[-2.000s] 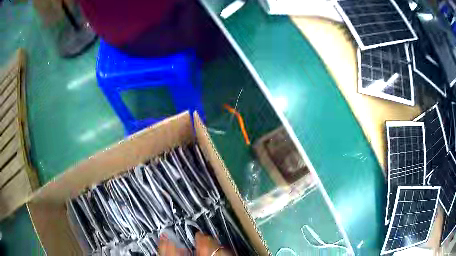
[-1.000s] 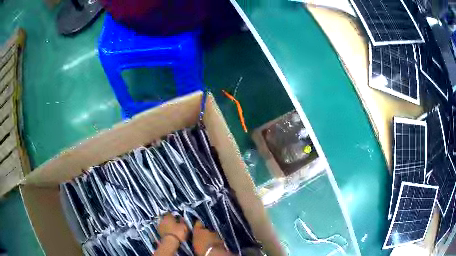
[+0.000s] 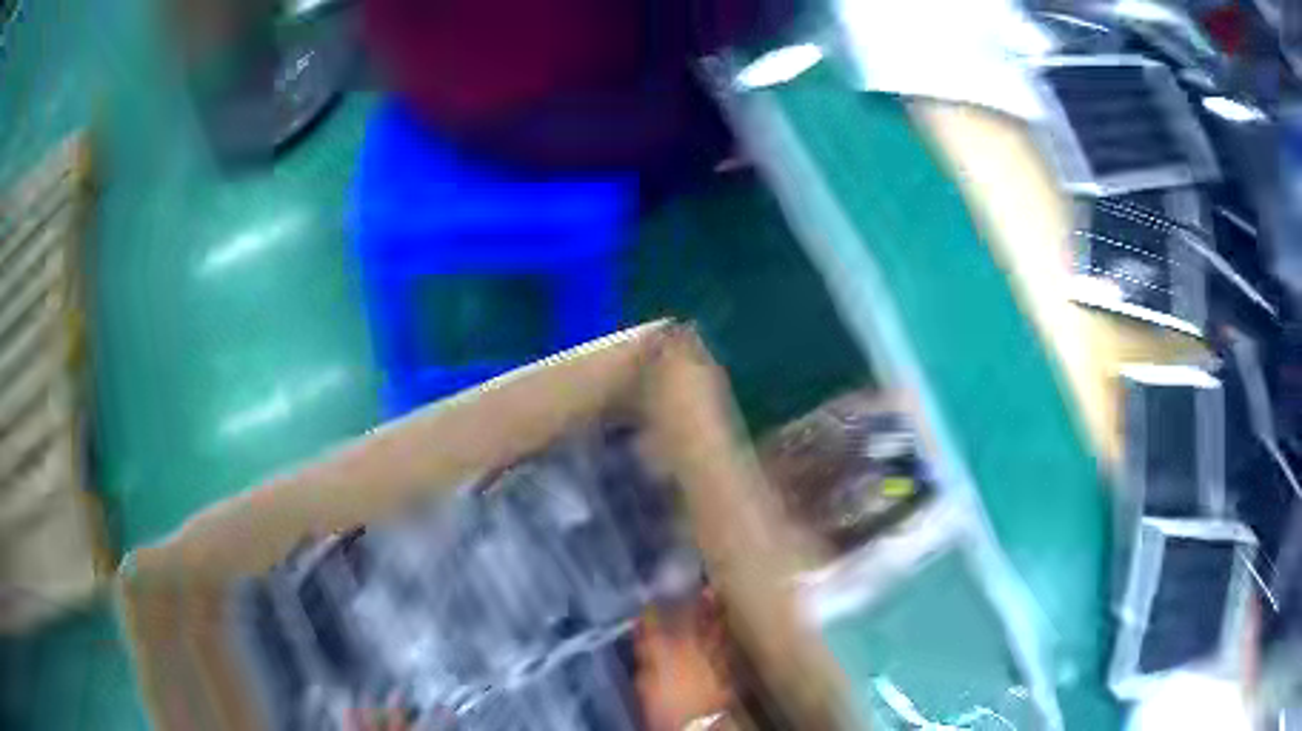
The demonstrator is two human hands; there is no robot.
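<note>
The open brown carton [image 3: 514, 386] stands on the floor at the lower middle, tilted in the blurred view. Solar panels [image 3: 471, 571] stand on edge inside it in two rows, with pale sheets or edges between them. My right hand [image 3: 683, 660] is inside the carton at its right wall, blurred, over the panels' right end; whether it grips anything is unclear. My left hand [image 3: 374, 718] barely shows at the bottom edge, only blurred fingertips over the panels, so its grip cannot be told.
The green-topped bench [image 3: 928, 286] runs along the right, with brown cardboard [image 3: 1000, 186] and loose panels [image 3: 1188, 600] on it. A blue stool [image 3: 486, 214] under a seated person [image 3: 528, 72] stands beyond the carton. A small parts box [image 3: 843, 471] is right of the carton; a pallet [image 3: 43, 400] is left.
My hands have moved apart, the right one toward the carton's right wall and the left one toward the bottom left. The view has shifted and blurred.
</note>
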